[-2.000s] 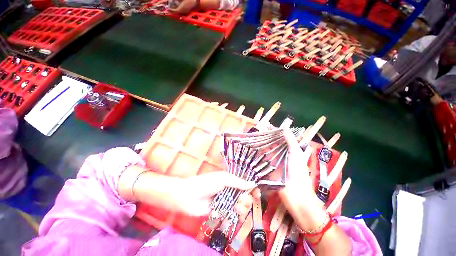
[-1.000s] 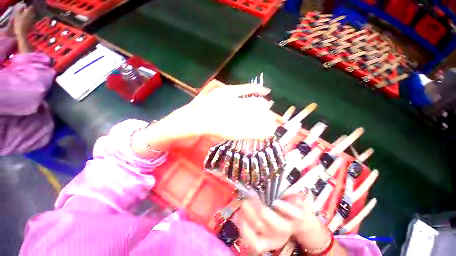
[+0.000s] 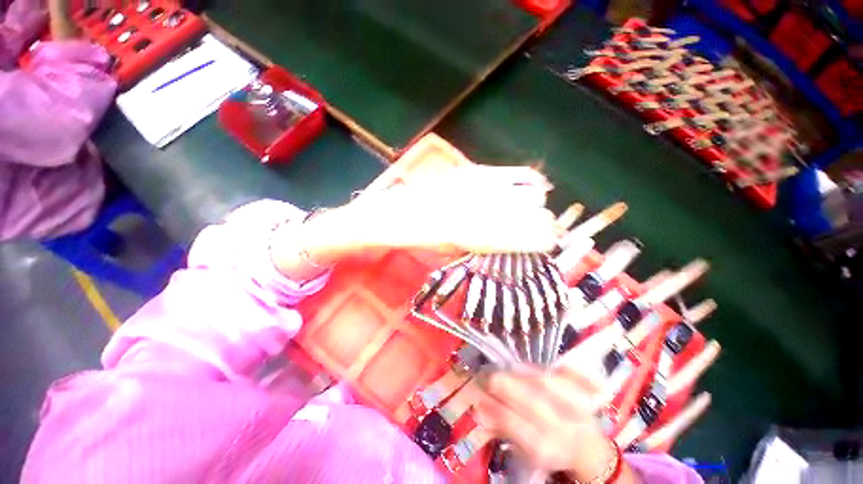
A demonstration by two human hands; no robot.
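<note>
A fanned bunch of watches (image 3: pixel 511 293), with grey straps and dark parts, is held over the watch tray (image 3: pixel 355 331). My left hand (image 3: pixel 454 213) is closed over the upper end of the bunch and is washed out by glare. My right hand (image 3: pixel 544 416) holds the lower end, its fingers blurred. The tray's left compartments show bare floors. Its right part holds several wristwatches (image 3: pixel 678 337) with dark heads and straps sticking out past the rim. One dark watch head (image 3: pixel 432 432) lies near the front edge. The fingertips of both hands are partly hidden.
A red parts box (image 3: pixel 274 118) and white paper (image 3: pixel 184 90) with a blue pen (image 3: pixel 184 77) lie left of the tray. A second tray full of watches (image 3: pixel 700 104) stands back right. A person's pink sleeve (image 3: pixel 47 142) is at far left. Papers (image 3: pixel 787 461) lie front right.
Since two seconds ago, my left hand has moved up over the top of the bunch and my right hand down to its lower end. The view has shifted, moving the surroundings in the picture.
</note>
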